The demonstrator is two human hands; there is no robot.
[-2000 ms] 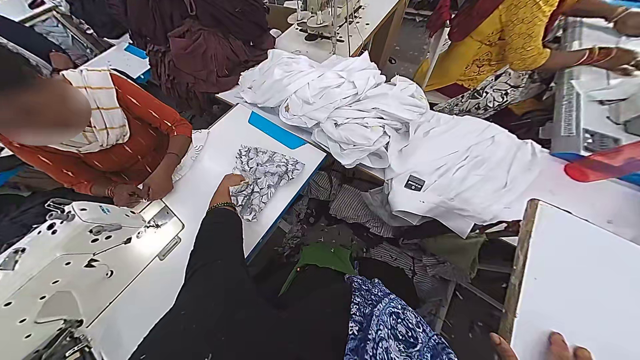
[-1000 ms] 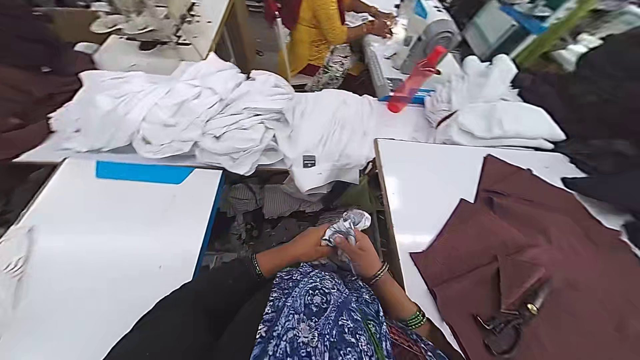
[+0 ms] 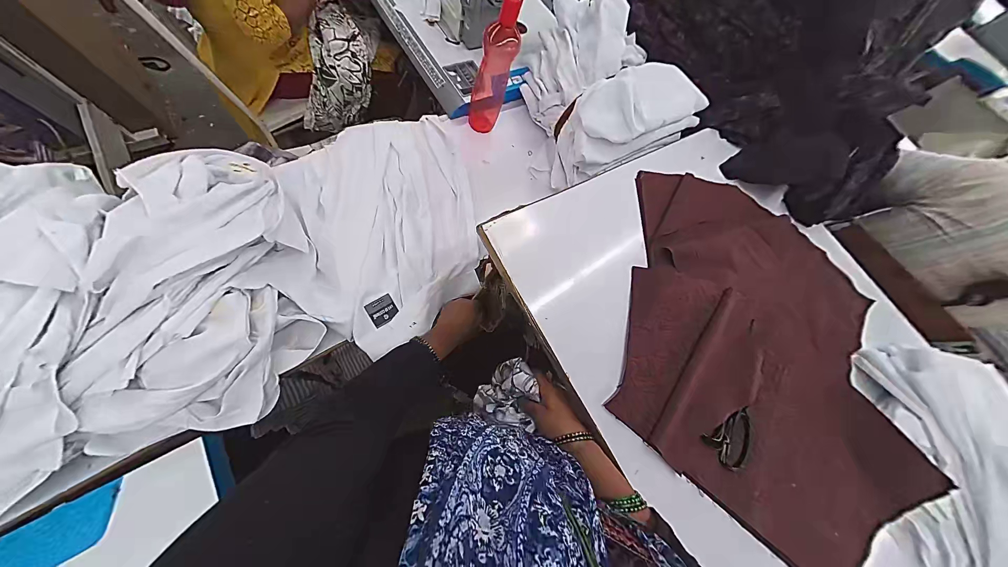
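My right hand [image 3: 555, 409] is closed around a crumpled grey-and-white patterned cloth [image 3: 508, 394], low between the tables. Farther forward, my left hand [image 3: 459, 321] reaches down at the corner of the right-hand white table [image 3: 575, 252]; its fingers are hidden, and whether it holds anything does not show. Beside that hand lies a heap of white garments [image 3: 197, 276], one bearing a dark label [image 3: 381, 310]. On the right-hand table rest maroon cut fabric pieces [image 3: 709, 315] with small dark-handled scissors or snips [image 3: 732, 439] on top.
A red plastic bottle [image 3: 493, 79] stands on the far table near folded white cloth [image 3: 630, 118]. Dark fabric [image 3: 772, 87] is piled at the back right. A person in yellow [image 3: 256, 47] is beyond the tables. The right table's edge runs close along my right arm.
The patterned cloth lay flat on the left table under my hand, then was bunched in both hands; now only my right hand has it. My left hand has moved forward. The view has swung right.
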